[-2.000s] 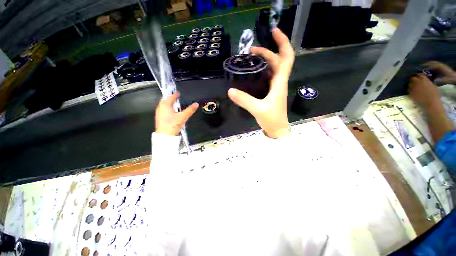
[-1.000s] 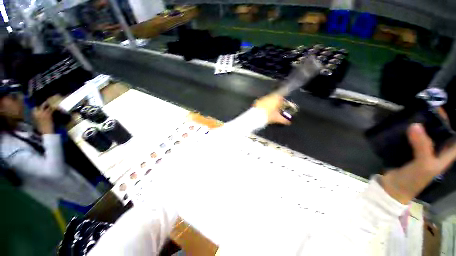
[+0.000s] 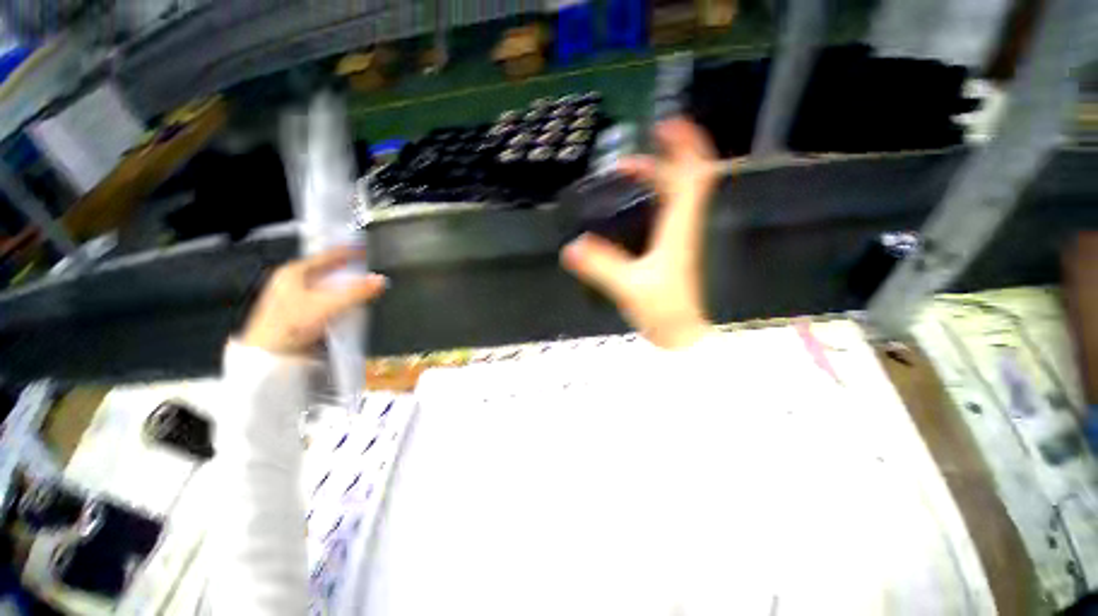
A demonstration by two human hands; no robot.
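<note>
My left hand (image 3: 307, 301) holds a long whitish strip (image 3: 323, 181) upright, its lower end hanging below the fingers. My right hand (image 3: 660, 247) is raised over the conveyor belt (image 3: 482, 283), its thumb and fingers around a black housing (image 3: 612, 214). The housing is blurred, and its top detail is unclear. A small pale piece (image 3: 672, 90) stands up at the right fingertips. Another pale blurred bit (image 3: 614, 147) is at the housing's top rim.
A black housing with a white patterned end (image 3: 893, 250) stands on the belt beside a slanted metal upright (image 3: 981, 181). Ringed housings in trays (image 3: 548, 130) are beyond the belt. A marked sheet (image 3: 349, 481) lies left on the bench. More black housings (image 3: 181, 427) are far left.
The view has swung left, then back right. The ringed housing near my left hand earlier no longer shows there. My right hand still has the black housing.
</note>
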